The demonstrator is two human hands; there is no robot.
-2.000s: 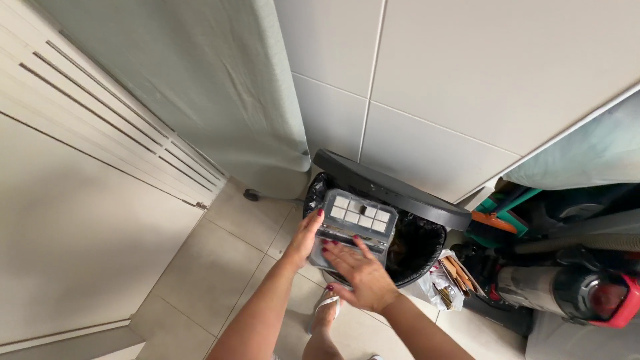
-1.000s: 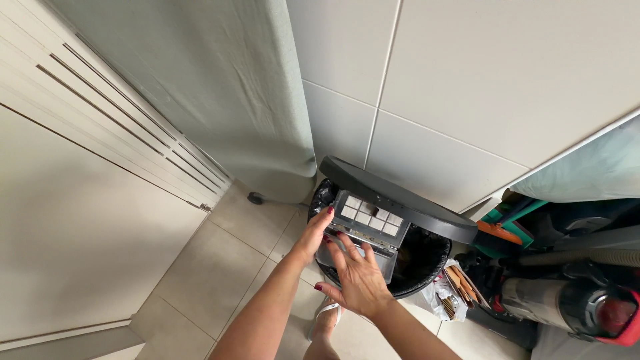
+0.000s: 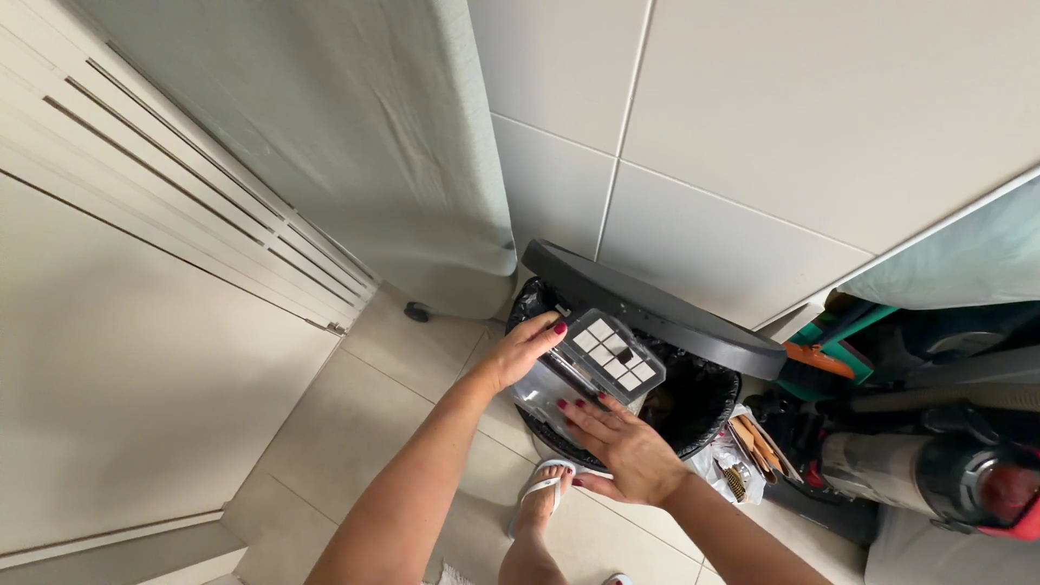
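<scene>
Over a trash bin lined with a black plastic bag is a clear and dark plastic container with a hinged part bearing a white gridded panel. It looks like a robot vacuum's dustbin with its filter side. My left hand grips its upper left edge, thumb on top. My right hand lies against its lower right side, fingers spread and fingertips touching it. The bin's dark grey lid is raised against the tiled wall. What lies deep inside the bag is hard to make out.
A grey-green cover hangs left of the bin, above a small caster. At the right are a bag with cardboard pieces, a vacuum cleaner and an orange and green brush. A white door stands at the left.
The container has turned and its gridded part now slants down to the right. My right hand has shifted from over the container's middle to its lower right side. My left hand still holds it.
</scene>
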